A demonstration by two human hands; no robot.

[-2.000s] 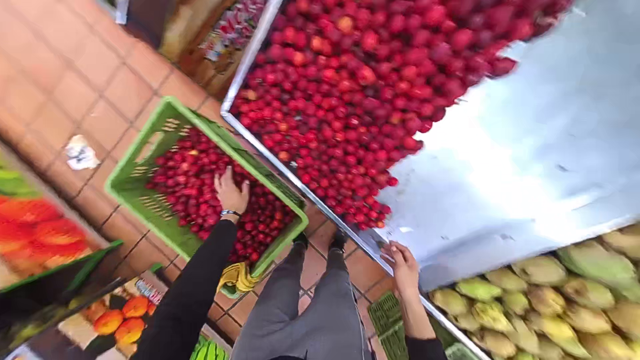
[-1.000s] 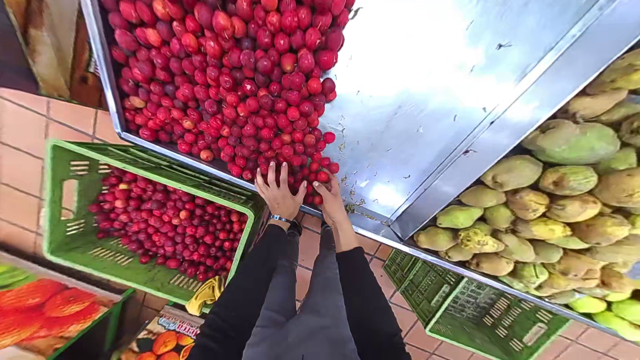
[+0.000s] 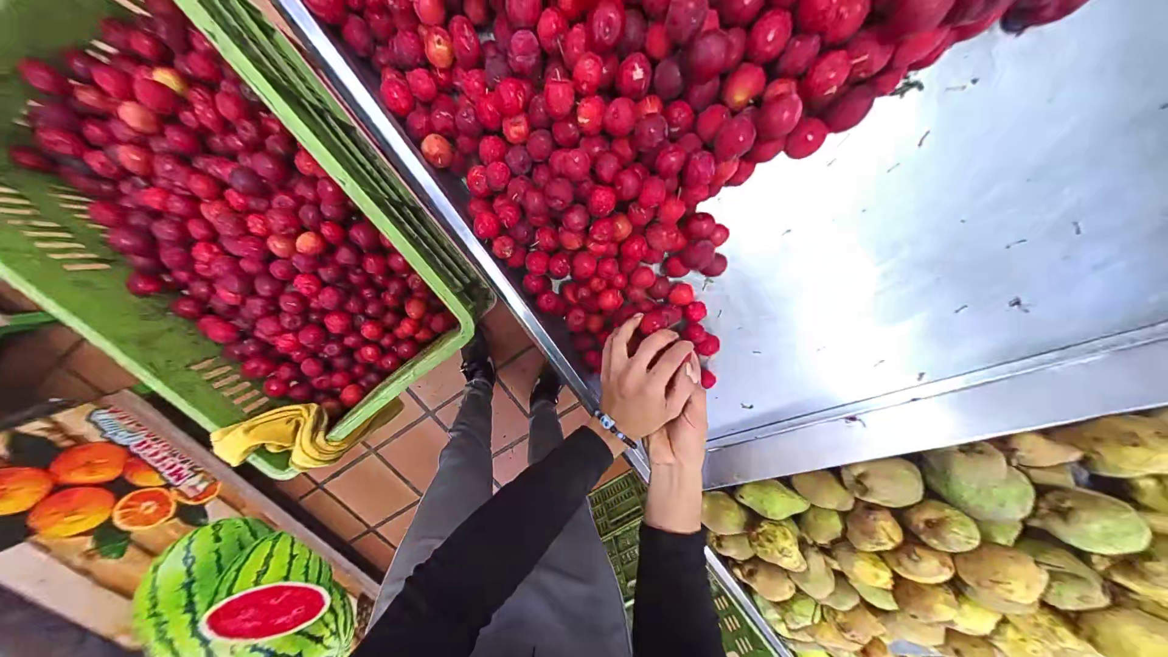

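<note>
A heap of red plums (image 3: 584,182) lies on a sloping metal display tray (image 3: 912,274). At the heap's lower tip my left hand (image 3: 643,379), with a beaded bracelet at the wrist, rests against the plums with fingers bent. Close beside it, partly under its fingers, is my right hand (image 3: 684,433); whether either hand holds a plum is hidden. To the left stands a green plastic crate (image 3: 347,173) holding more plums (image 3: 265,228). A yellow cloth (image 3: 292,438) hangs at the crate's near corner.
Greenish-yellow fruits (image 3: 912,529) fill the section right of a metal divider (image 3: 958,392). Green crates (image 3: 620,529) sit below the tray's edge. A box printed with oranges and watermelon (image 3: 246,584) is at lower left. Terracotta floor tiles (image 3: 365,484) show around my feet.
My left hand has moved from the crate to the plums on the tray. My right hand has left the tray's edge, and the two hands are now closer together than one second ago.
</note>
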